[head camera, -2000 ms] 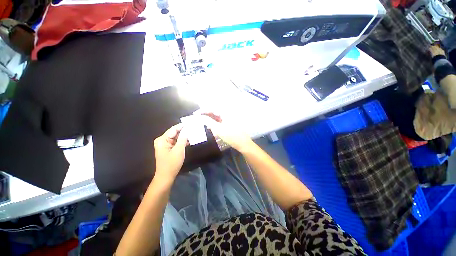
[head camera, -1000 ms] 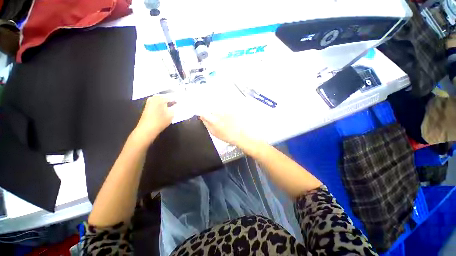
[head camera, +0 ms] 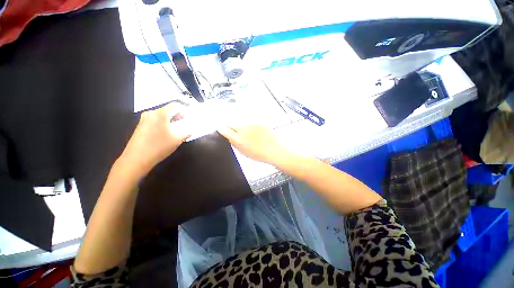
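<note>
A large dark garment panel (head camera: 186,177) lies left of the needle and over the table edge. A small white piece (head camera: 202,127) lies on it between my hands, its edges lost in glare. My left hand (head camera: 159,130) rests at the piece's left side, fingertips near the presser foot. My right hand (head camera: 248,138) touches its right side with the fingertips. The needle area (head camera: 205,98) of the white sewing machine (head camera: 293,42) is just beyond my fingers and washed out by the lamp. I cannot tell whether either hand grips the piece.
Thread snips (head camera: 305,111) lie right of the needle. A black phone (head camera: 401,98) and a small dark box (head camera: 435,89) are at the table's right end. Red cloth (head camera: 28,16) is at the far left. Plaid pieces (head camera: 428,191) hang over blue bins (head camera: 487,242) at the right.
Both hands have moved forward with the white piece from near the table edge toward the needle, and have moved apart. The view is closer to the machine.
</note>
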